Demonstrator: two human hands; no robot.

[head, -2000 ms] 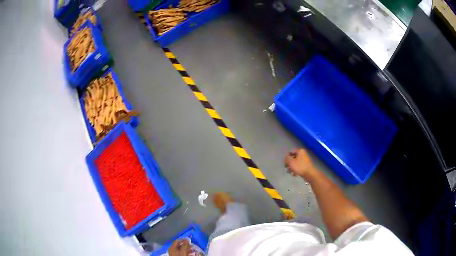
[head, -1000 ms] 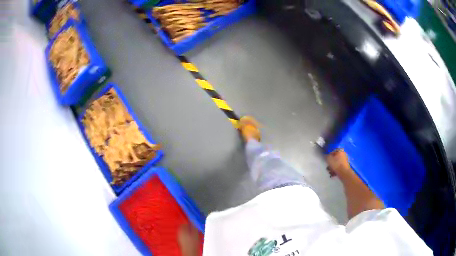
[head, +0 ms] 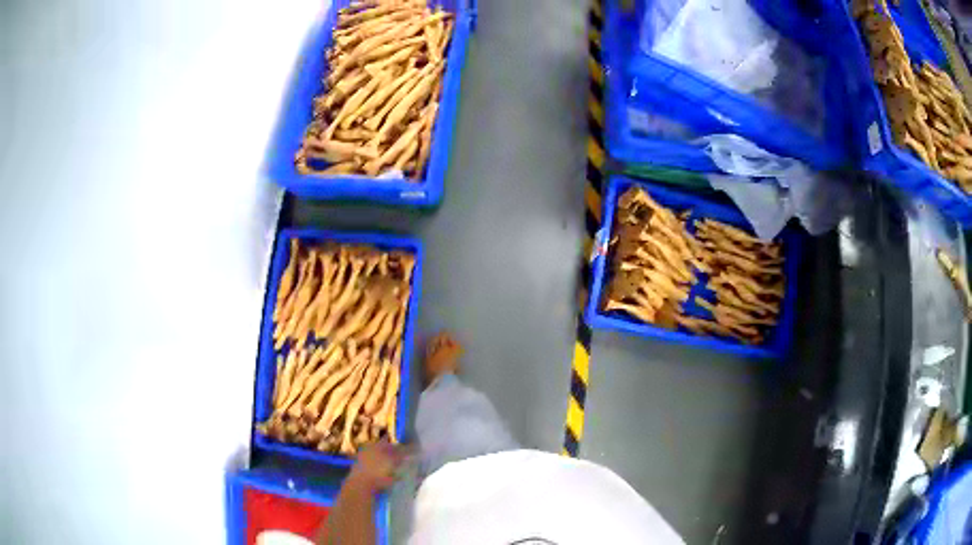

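Observation:
My left hand (head: 375, 465) is low in the picture, over the lower right corner of a blue tray (head: 411, 319) of orange-tan stick-like parts. It is blurred, and I cannot tell whether it touches the rim or holds anything. The sticks (head: 341, 389) lie in two rough rows. Just below, a blue tray (head: 237, 509) holds small red parts (head: 286, 515) and is partly hidden by my arm and sleeve. My right hand is not in view.
Another blue tray of sticks (head: 362, 190) stands ahead along the white wall. Yellow-black tape (head: 579, 389) runs up the aisle. Right of it are a stick tray (head: 693, 339), blue trays with clear plastic (head: 714, 48), and the metal bench (head: 906, 426). My foot (head: 443, 353) is on the floor.
The view has moved forward along the aisle and turned. The red tray is now at the bottom edge. My right hand and the empty blue tray have left the picture.

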